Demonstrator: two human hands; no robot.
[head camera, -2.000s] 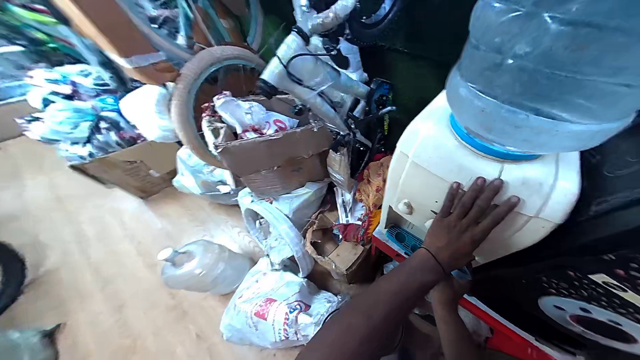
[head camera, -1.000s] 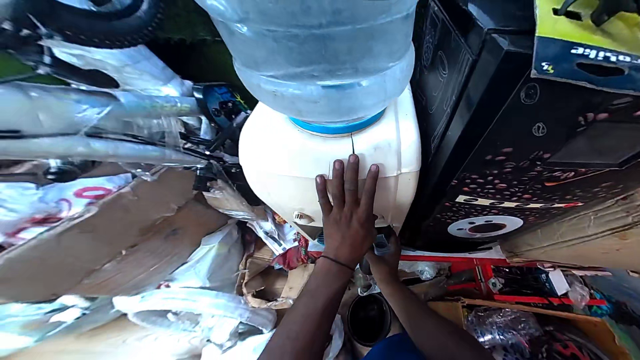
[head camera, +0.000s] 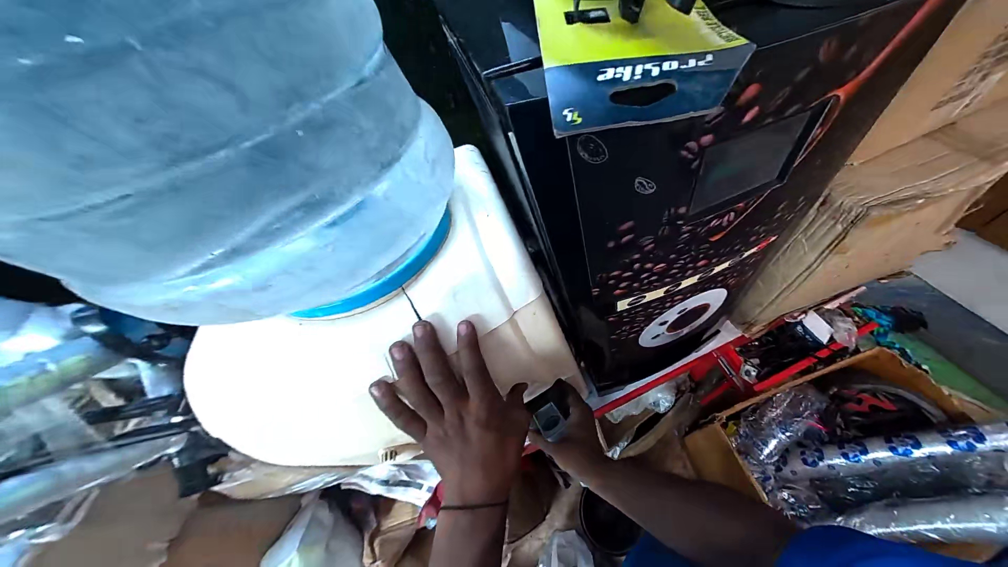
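Note:
A cream plastic water dispenser carries a large clear water jug, seated in a blue ring. My left hand lies on the dispenser's front top edge, palm down, fingers spread, a thin dark band at its wrist. Just right of it, my right hand is closed around a small dark object with a grey end, at the dispenser's front. What that object is I cannot tell. The lower part of the dispenser is hidden below my hands.
Close on the right stands a black coffee machine with a bicycle accessory card on top. A cardboard box holds plastic-wrapped items at the lower right. Plastic bags and cardboard lie below left. A dark round container sits under my right forearm.
The view has swung to the right. My left hand stays on the dispenser. My right hand, mostly hidden behind the left arm two seconds ago, now shows around a small dark object.

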